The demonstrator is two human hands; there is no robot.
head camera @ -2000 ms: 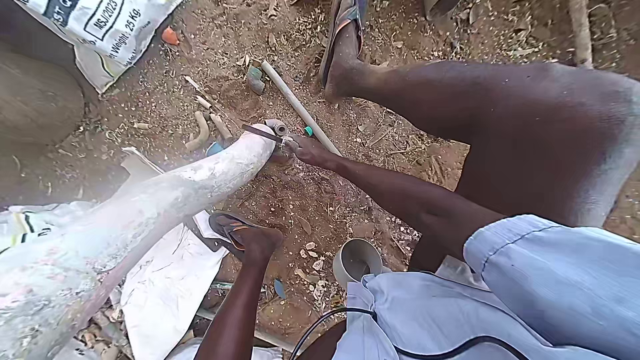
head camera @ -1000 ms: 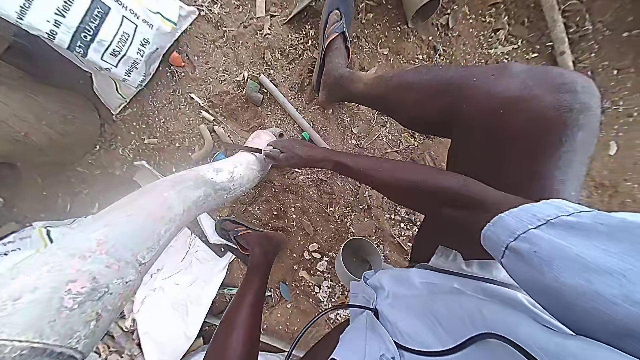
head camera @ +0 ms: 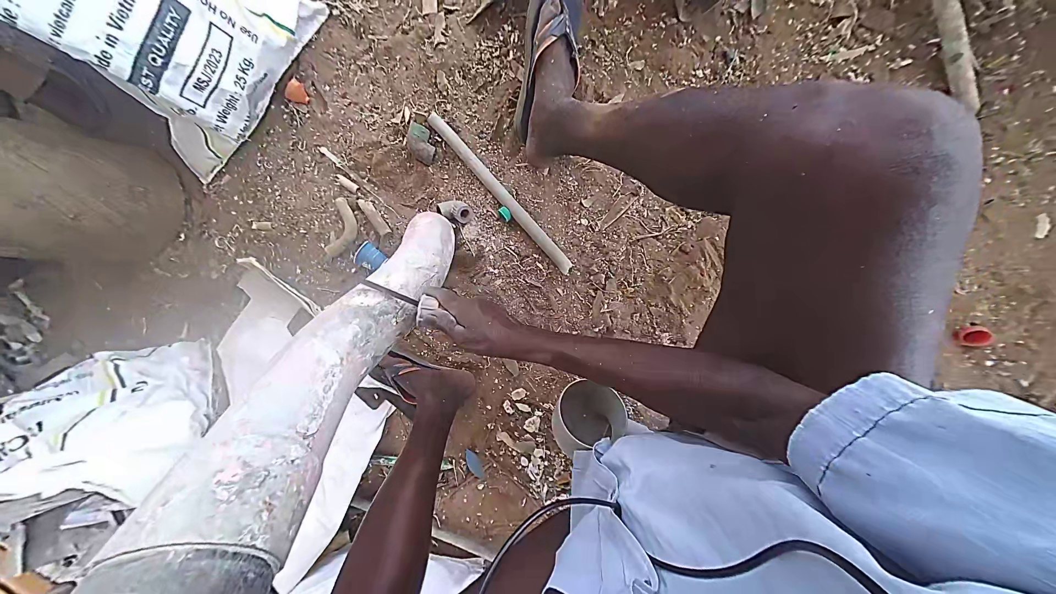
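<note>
A long, curved, tapering piece with a rough white and pinkish coating [head camera: 280, 412] runs from the lower left to a rounded end near the middle. My right hand [head camera: 472, 322] is closed around one end of a thin dark blade-like tool [head camera: 388, 290], by a whitish wrapped or dusty part at the fingers. The tool lies across the coated piece, a little below its rounded end. Whether its edge touches the coating is hard to tell. A band circles the thick end of the piece at the bottom left. My left hand is out of view.
On the littered soil lie a pale pipe length [head camera: 503, 194], pipe elbows [head camera: 454, 212], a blue cylindrical piece [head camera: 370, 256] and a red cap [head camera: 974, 336]. A grey container [head camera: 589, 415] stands between my legs. Printed white sacks [head camera: 239, 74] lie at the left. A black cable [head camera: 767, 549] crosses my clothing.
My right hand and the dark tool have moved from beside the rounded end to farther down the coated piece, toward its thicker part.
</note>
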